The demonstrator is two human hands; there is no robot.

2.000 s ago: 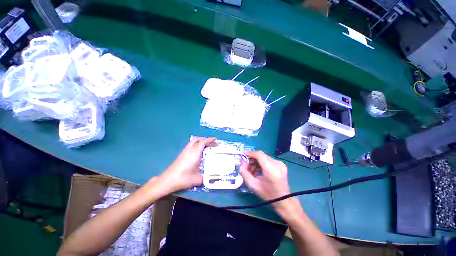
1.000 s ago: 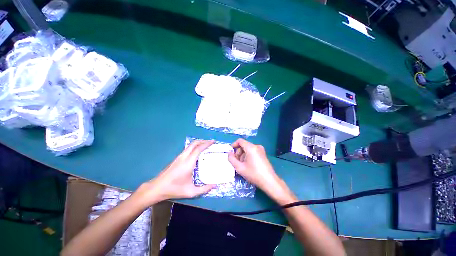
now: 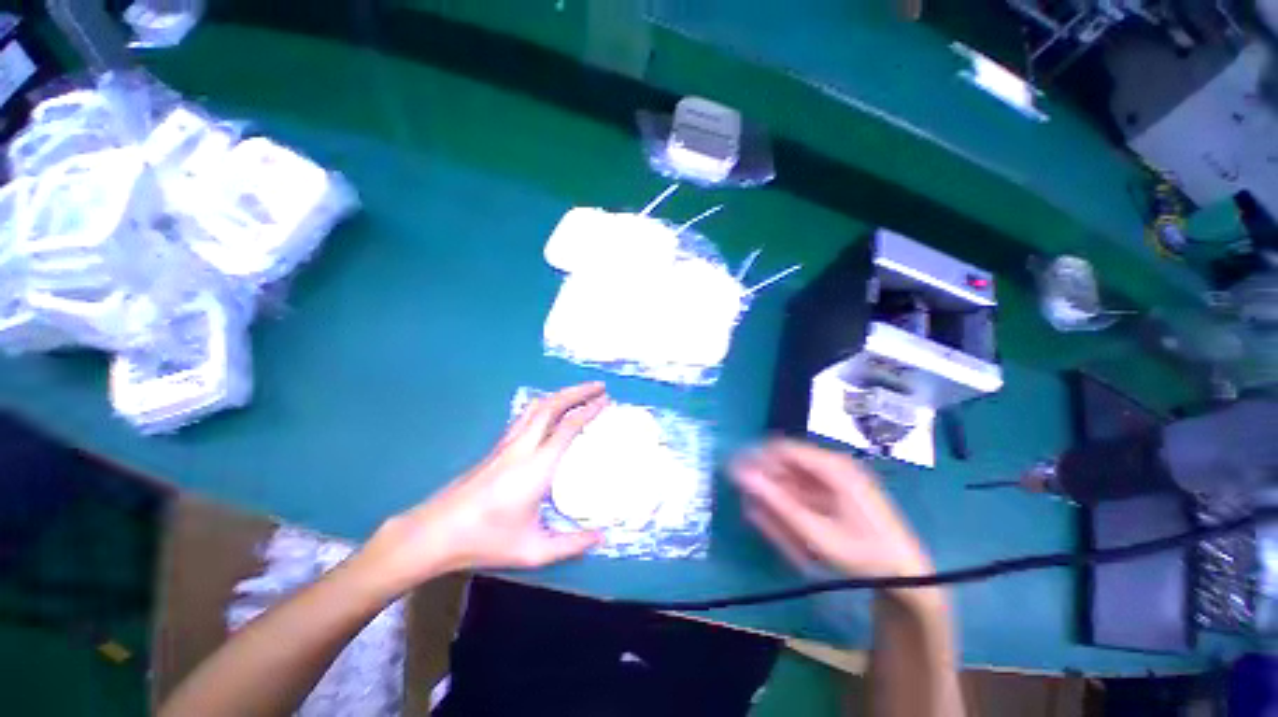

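A white housing [image 3: 613, 468] lies on a clear plastic bag [image 3: 684, 516] near the bench's front edge, its solid face up and overexposed. My left hand [image 3: 540, 483] holds its left side between thumb and fingers. My right hand [image 3: 820, 507] is blurred, off the housing to the right, fingers apart, with nothing seen in it. The electric screwdriver [image 3: 1121, 465] is at the right, its bit pointing left, with no hand on it. The black-and-silver screw feeder [image 3: 911, 350] stands beyond my right hand.
White pieces with thin rods [image 3: 645, 301] lie behind the housing. Bagged frames [image 3: 154, 238] are heaped at left. Single units [image 3: 705, 137] sit on bags along the far strip. A black cable [image 3: 967, 574] crosses my right wrist. A black tray [image 3: 1142, 560] is at right, a cardboard box [image 3: 196, 595] below left.
The housing has gone from showing a frame opening to showing a solid face. My right hand has let go of its right edge and moved right. My left hand stays on it.
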